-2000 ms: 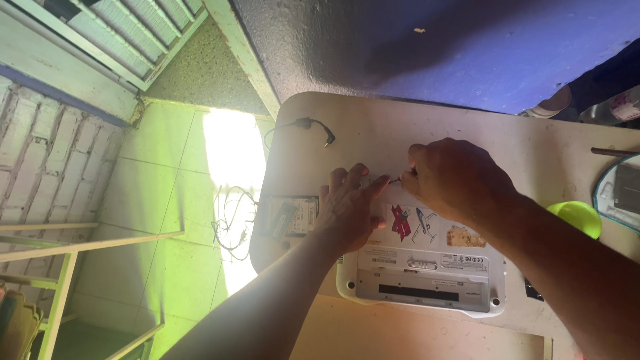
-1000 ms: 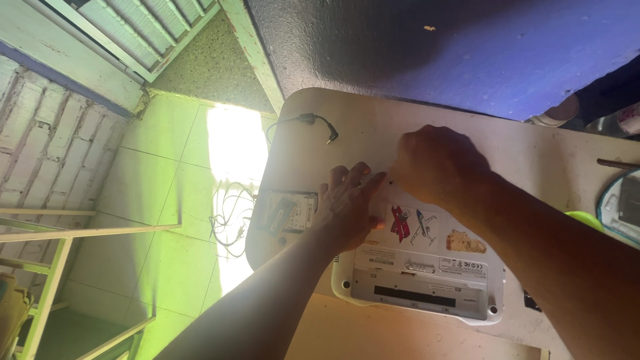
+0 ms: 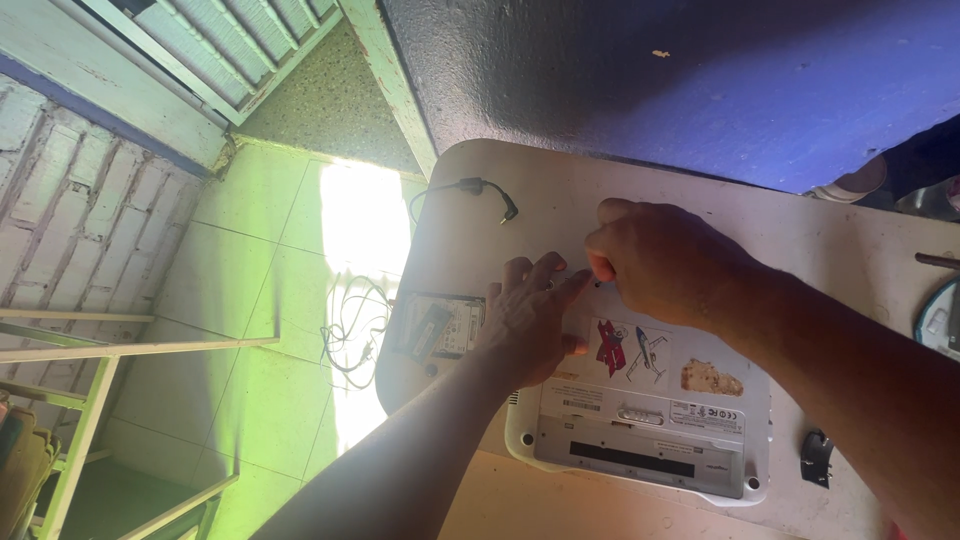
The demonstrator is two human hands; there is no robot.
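Observation:
A white laptop (image 3: 555,435) lies upside down on the table, its battery bay showing at the near edge and stickers on its underside. My left hand (image 3: 529,322) rests on the upper left of the laptop, fingers spread. Over the upper part, my right hand (image 3: 652,259) is curled into a fist, thumb side toward the left fingertips. Whatever it may hold is hidden by the fingers. A small dark spot (image 3: 598,284) shows between the hands. Left of the laptop lies a hard drive (image 3: 469,322) with a small dark module (image 3: 433,331) across it.
A black cable with a barrel plug (image 3: 510,210) crosses the table's left edge (image 3: 435,202). Right of the laptop lies a small black part (image 3: 815,459) with metal screws or pins. A round container (image 3: 941,319) stands at far right, below a dark rod (image 3: 936,260). Thin cables (image 3: 356,322) lie on the floor.
Two seconds ago a thin pointed thing showed at my right fingertips; now it is not visible. The right hand has turned at the wrist. The left hand has stayed on the laptop.

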